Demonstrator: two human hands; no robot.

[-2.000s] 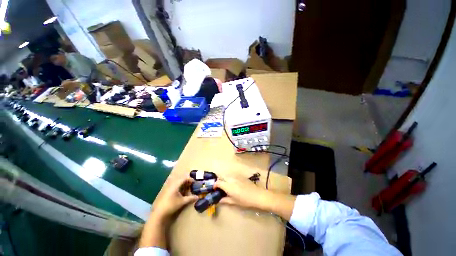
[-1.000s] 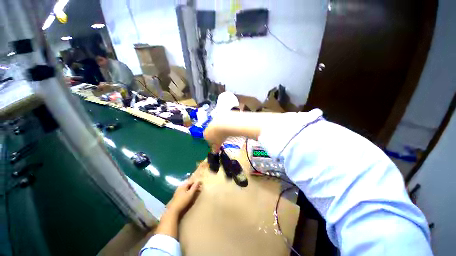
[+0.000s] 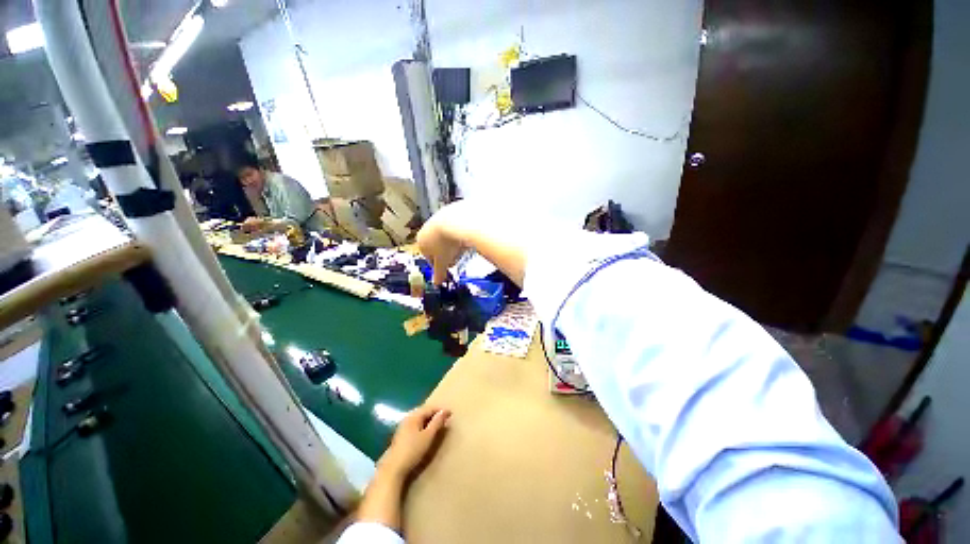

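My right hand [image 3: 440, 247] reaches forward over the far left part of the table and holds black corded units [image 3: 449, 310] from above; they hang beside the blue bin, at the conveyor's edge. How many units there are is hard to tell. My left hand [image 3: 416, 439] rests on the tan cardboard [image 3: 511, 468] near its left edge, holding nothing, fingers slightly apart. The bench power supply [image 3: 567, 367] is mostly hidden behind my right sleeve.
The green conveyor [image 3: 372, 342] runs along the left with a black unit [image 3: 316, 366] on it. A blue bin [image 3: 488, 294] and a printed sheet [image 3: 512, 332] lie behind the cardboard. A white post [image 3: 218, 308] stands at the left. A person [image 3: 285, 199] sits farther back.
My right hand has carried the black units from the near cardboard forward to the bin and conveyor edge. My left hand has let go and rests on the cardboard. The view has turned left.
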